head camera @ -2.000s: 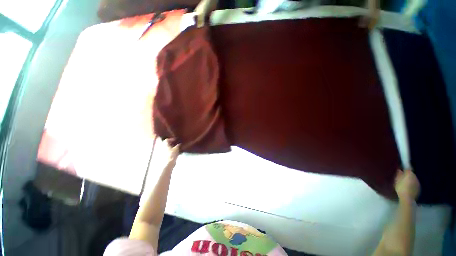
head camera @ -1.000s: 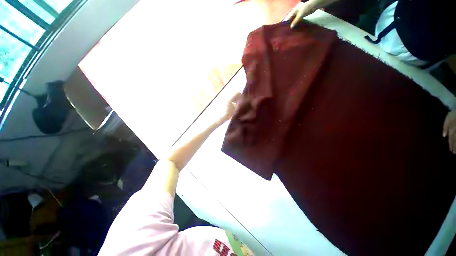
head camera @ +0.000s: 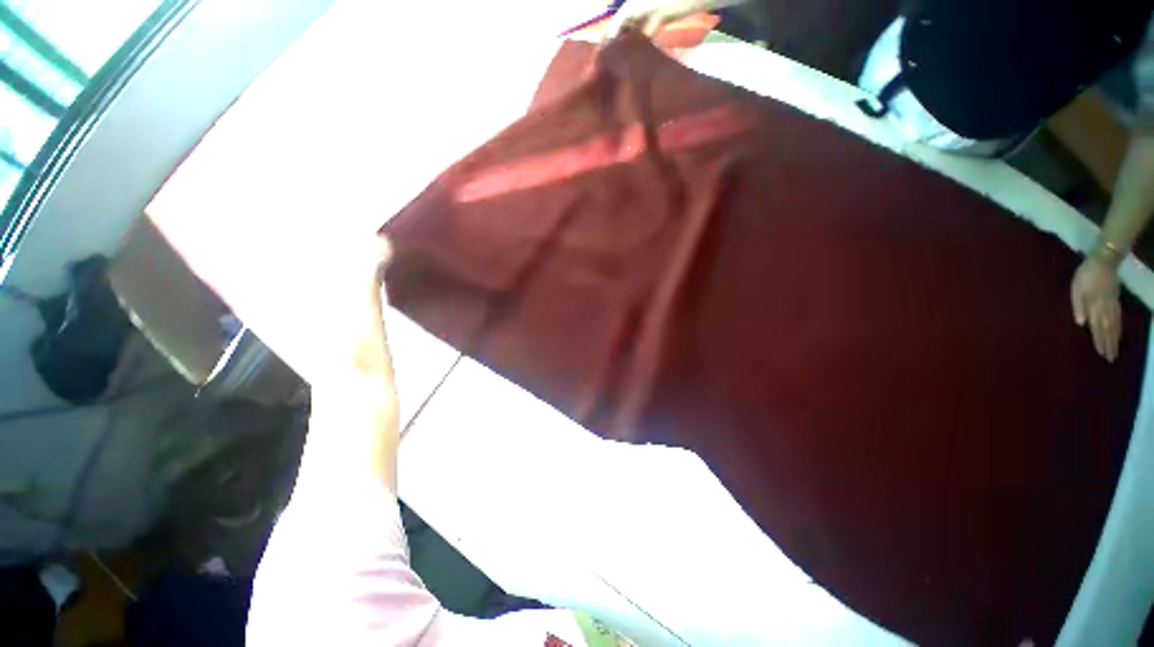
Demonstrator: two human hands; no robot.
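Observation:
A dark red fabric panel (head camera: pixel 861 329) lies over the white feed belt (head camera: pixel 759 581). Its left part spreads across the gap onto the pale side table (head camera: pixel 316 164), with loose folds and a bright streak. My left hand (head camera: pixel 384 253) is at the panel's left corner, washed out by glare, and holds that corner. My right hand is not clearly seen; only a tiny skin-coloured bit (head camera: pixel 1026 643) shows at the bottom edge, by the panel's lower right.
A person in dark and white clothing (head camera: pixel 1012 63) stands opposite. One of their hands (head camera: pixel 645 15) holds the panel's far corner, the other (head camera: pixel 1098 306) lies flat on its right part. A window is at the upper left, and dark items are on the floor at the lower left.
The folded left end of the panel has been opened out to the left over the side table. My left hand and the other person's hand have moved left with its corners.

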